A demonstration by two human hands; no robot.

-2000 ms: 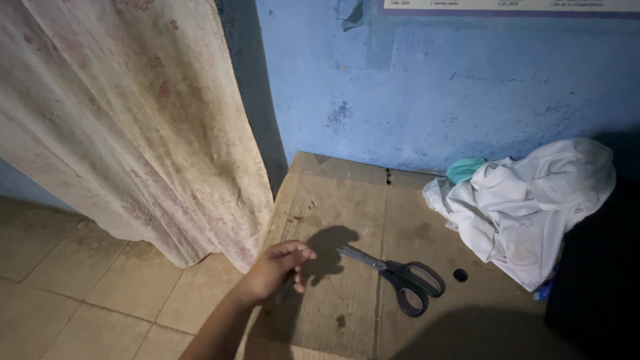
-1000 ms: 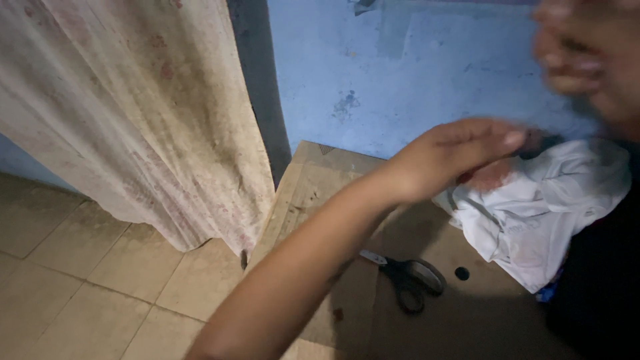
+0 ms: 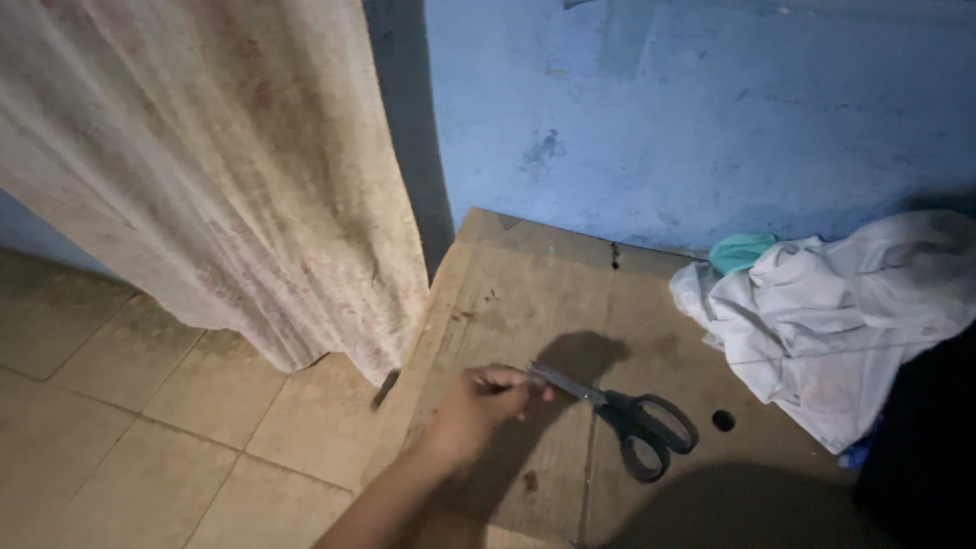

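Note:
My left hand (image 3: 488,404) is over the brown board surface, thumb and fingers curled together beside the blade tips of the scissors (image 3: 610,415). Whether it touches the blades or pinches something thin cannot be told. The scissors lie with black handles toward the right and metal blades toward my hand. A crumpled white cloth (image 3: 823,305) rests at the right, with a thin dark line running across it. Behind its left part is a turquoise piece of material (image 3: 740,252). My right hand is out of view.
A stained floral curtain (image 3: 229,175) hangs at the left over the tiled floor (image 3: 183,427). The blue wall (image 3: 686,130) stands behind the board surface (image 3: 534,282), which has a round dark hole right of the scissors. A black shape covers the lower right.
My left hand has come down and left from near the white cloth to the scissors' tips. The other hand, at the upper right one second ago, has left the view.

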